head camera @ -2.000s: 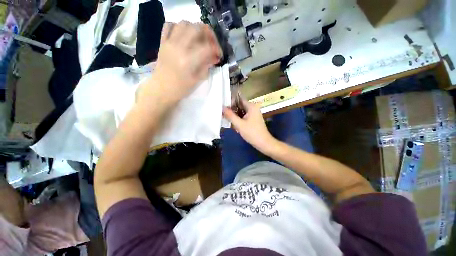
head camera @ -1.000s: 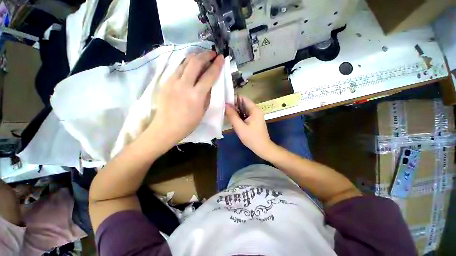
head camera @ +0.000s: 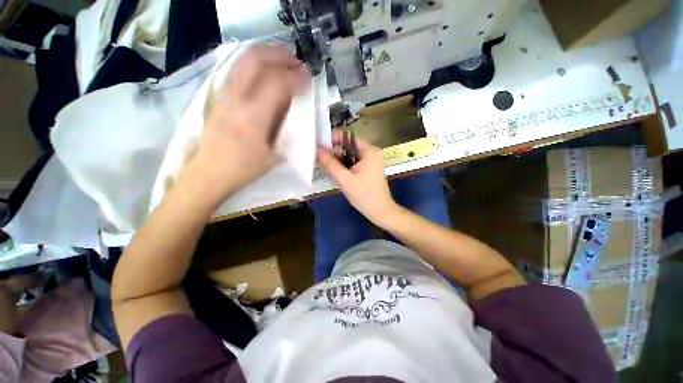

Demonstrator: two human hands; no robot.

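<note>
A white fabric panel (head camera: 112, 142) lies over the table's left part, with its upper edge running to the dark needle area (head camera: 311, 45) of the overlock machine (head camera: 419, 45). My left hand (head camera: 251, 112) is blurred and lies over the panel, just below the needle area; its fingertips are unclear. My right hand (head camera: 359, 176) is at the panel's right edge near the table's front, with small dark thread snips (head camera: 349, 146) held in it. Its thumb and finger are at the fabric edge.
Black fabric (head camera: 187, 34) and cream pieces lie at the upper left. A yellow ruler strip (head camera: 410, 151) is on the table edge beside the tan scrap opening (head camera: 386, 123). A taped carton (head camera: 599, 262) with a phone (head camera: 586, 253) stands at the right. Another person's arm shows lower left.
The view has shifted a little. The raised left hand came down onto the panel and is now blurred over it. The panel's edge has turned at the needle area. The right hand stays by the fabric edge.
</note>
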